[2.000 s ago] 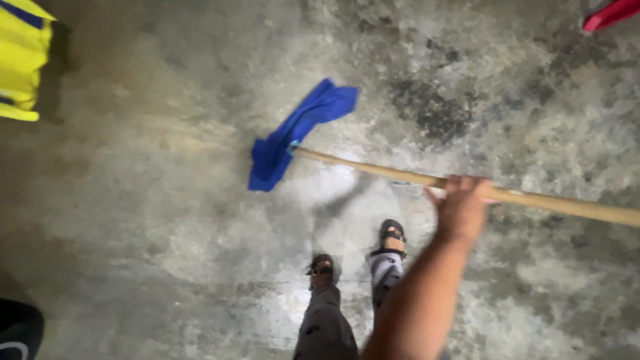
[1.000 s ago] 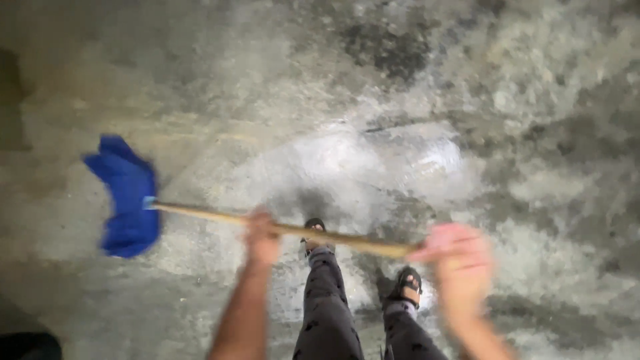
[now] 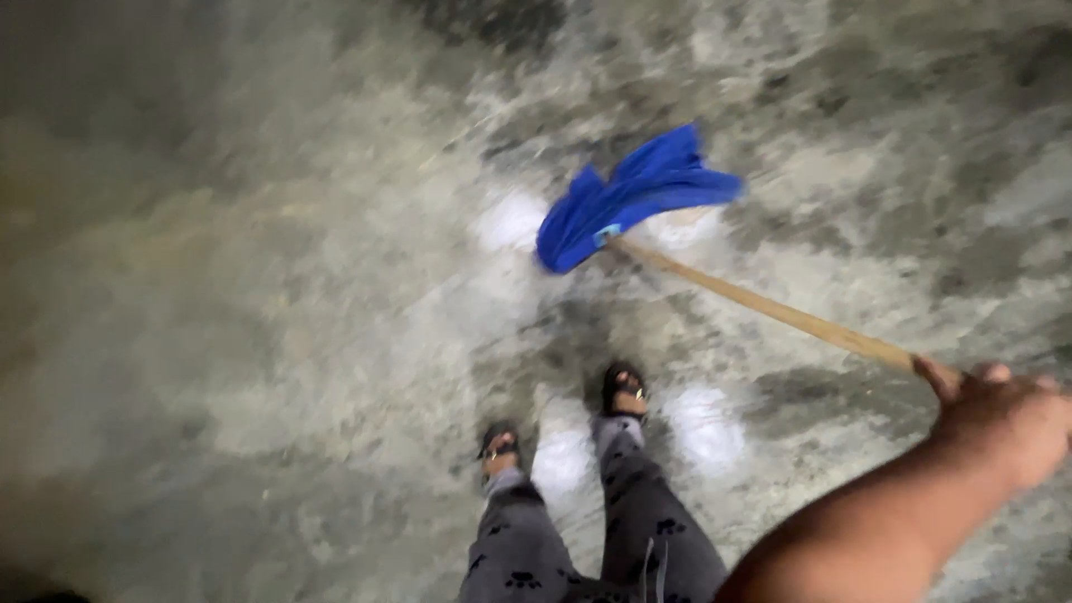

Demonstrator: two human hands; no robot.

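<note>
A mop with a blue cloth head (image 3: pixel 636 197) and a wooden handle (image 3: pixel 779 310) lies at a slant across the upper right part of the view. Its head is spread against the concrete floor, beyond my feet, with its loose ends fanned toward the upper right. At the right edge, what appears to be my left hand (image 3: pixel 997 414) grips the handle, the forearm reaching up from the bottom. The rest of the handle beyond this hand is hidden or outside the view. My right hand does not show.
Stained grey concrete floor (image 3: pixel 293 335) surrounds the mop, with bright light reflections on it. My feet, in dark sandals (image 3: pixel 624 389), stand below the mop head. A dark object, too blurred to identify, shows at the bottom left corner.
One second ago the mop head was at the far left with both hands on the handle. It has swung to the right, and one hand has left the view.
</note>
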